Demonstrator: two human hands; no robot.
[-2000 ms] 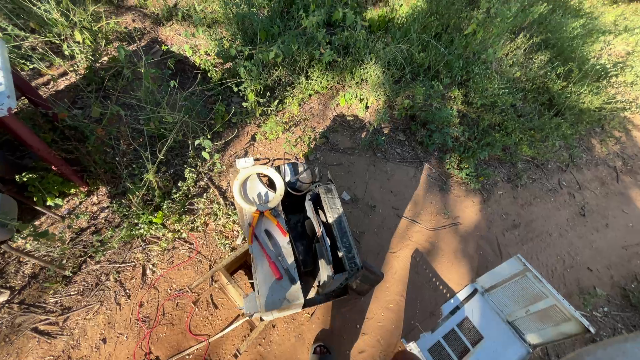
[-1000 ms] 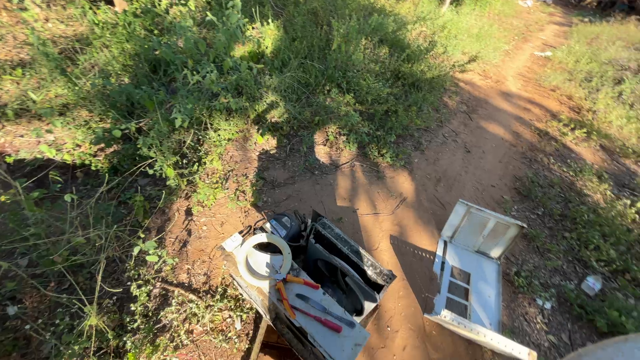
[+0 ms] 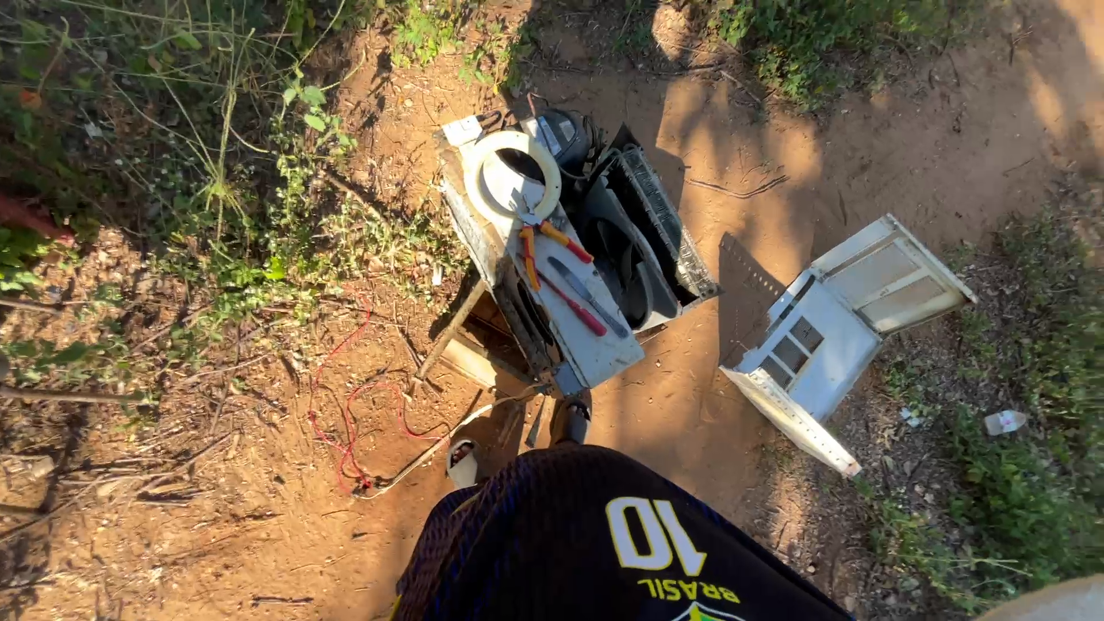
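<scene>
Neither of my hands is in view. In front of my feet an opened air-conditioner unit (image 3: 595, 345) rests on a wooden stand (image 3: 483, 360). On its metal panel lie pliers with orange and red handles (image 3: 528, 250), a red-handled screwdriver (image 3: 588, 319) and a knife-like blade (image 3: 586, 295). A cream-coloured ring (image 3: 477, 177) lies at the panel's far end, with the pliers' jaws over its edge. Beside the panel sit a dark fan housing (image 3: 660, 297), a finned coil (image 3: 664, 216) and a black rounded compressor or motor (image 3: 565, 138).
A white metal casing with grilles (image 3: 841, 362) stands on the dirt at the right. Thin red wire (image 3: 349, 423) and a pale cord (image 3: 423, 457) lie on the ground at the left. A plastic bottle (image 3: 1005, 422) lies in the weeds at the far right.
The view has swung down and shows my shirt and feet. The unit, the tools on it and the white casing appear unmoved.
</scene>
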